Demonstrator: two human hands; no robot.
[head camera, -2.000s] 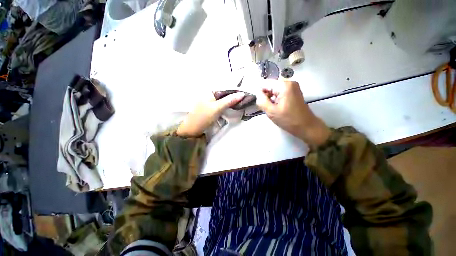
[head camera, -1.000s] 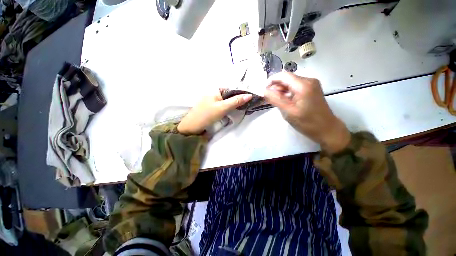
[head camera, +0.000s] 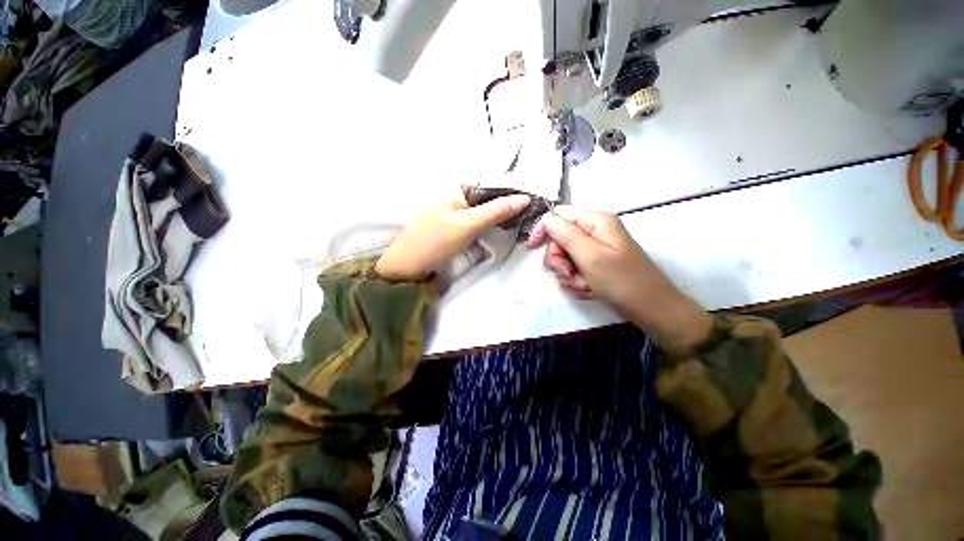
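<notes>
A garment piece with a dark brown band (head camera: 505, 201) lies just in front of the sewing machine's needle area. Its pale cloth (head camera: 473, 264) trails below and left, under my left wrist. My left hand (head camera: 449, 230) grips the band between thumb and fingers. My right hand (head camera: 581, 249) is at the band's right end, fingertips pinched together against its edge. A thin tool or thread may be between these fingertips; it is too small to tell. The presser foot and needle (head camera: 561, 132) stand just behind the band, apart from both hands.
White machine head (head camera: 624, 32) stands at top right, with a cream knob (head camera: 643, 103). Orange-handled scissors (head camera: 934, 185) lie at the right edge. Folded garment pieces with dark bands (head camera: 153, 275) lie at left. A white lamp (head camera: 396, 37) is at top. The table's front edge borders my striped apron.
My right hand has moved down and left from beside the needle area to the band's right end. My left hand still holds the band in nearly the same place.
</notes>
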